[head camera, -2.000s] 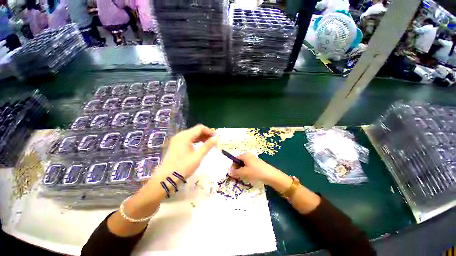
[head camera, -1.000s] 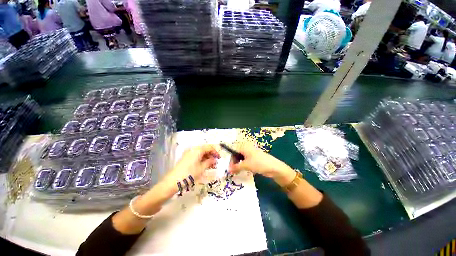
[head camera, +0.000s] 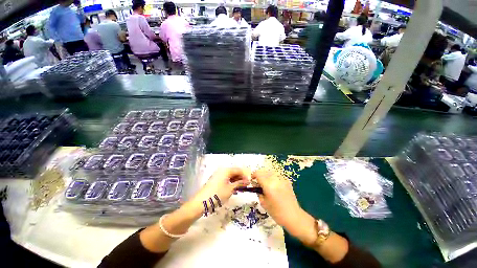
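Note:
My left hand (head camera: 227, 184) and my right hand (head camera: 272, 192) meet over the white work sheet (head camera: 230, 246). My right hand holds a slim black tool (head camera: 248, 189), lying about level between the hands. The left fingertips are pinched together beside it; what they hold is too small and blurred to tell. Short dark strips (head camera: 212, 204) sit on the back of my left wrist. Small dark pieces (head camera: 248, 215) lie scattered on the sheet just below the hands. Tan pieces (head camera: 282, 168) lie behind the right hand.
Stacked blister trays with frames (head camera: 136, 162) stand at left, more trays (head camera: 444, 178) at right. Crumpled clear bags (head camera: 360, 188) lie on the green mat (head camera: 334, 235). A pale post (head camera: 387, 89) rises behind. Tall tray stacks (head camera: 217, 65), a fan (head camera: 353, 65) and seated people are farther back.
The view has tilted up, showing more of the room. My hands have come together, and the black tool now lies nearly level between them.

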